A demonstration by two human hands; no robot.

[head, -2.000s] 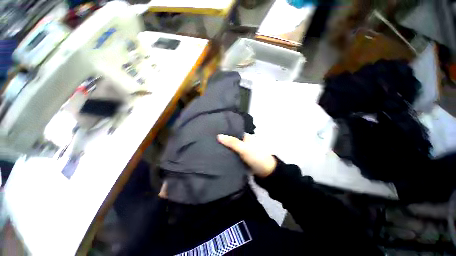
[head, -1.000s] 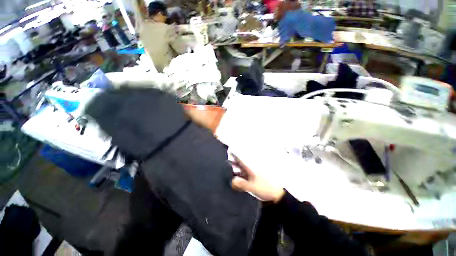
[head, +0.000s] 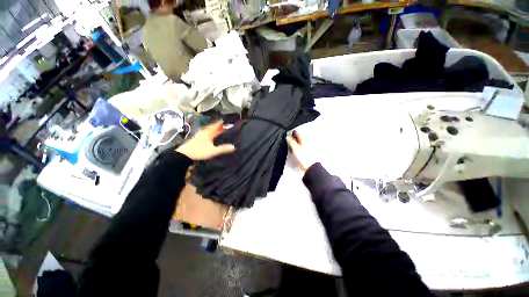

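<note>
A thick bundle of black cut pieces [head: 246, 154] lies across the left end of the white sewing-machine table [head: 313, 226], with its lower end fanned out over the table's left edge. A dark tie [head: 268, 122] runs round its upper part. My left hand [head: 207, 144] lies at the bundle's left side with the fingers spread; whether it grips the cloth is unclear. My right hand [head: 296, 149] is at the bundle's right side, its fingers partly hidden by the cloth.
The cream sewing machine [head: 464, 142] stands at the right, with a dark phone [head: 479, 194] under its arm. Dark cloth fills the trough [head: 348, 62] behind. A pale cloth pile [head: 223, 75] and a cardboard box [head: 200, 209] are at the left. A person [head: 168, 43] is beyond.
The bundle has moved from in front of me onto the table's left end and now shows fanned edges. My left hand has come into view. My right hand has moved up to the bundle's right side.
</note>
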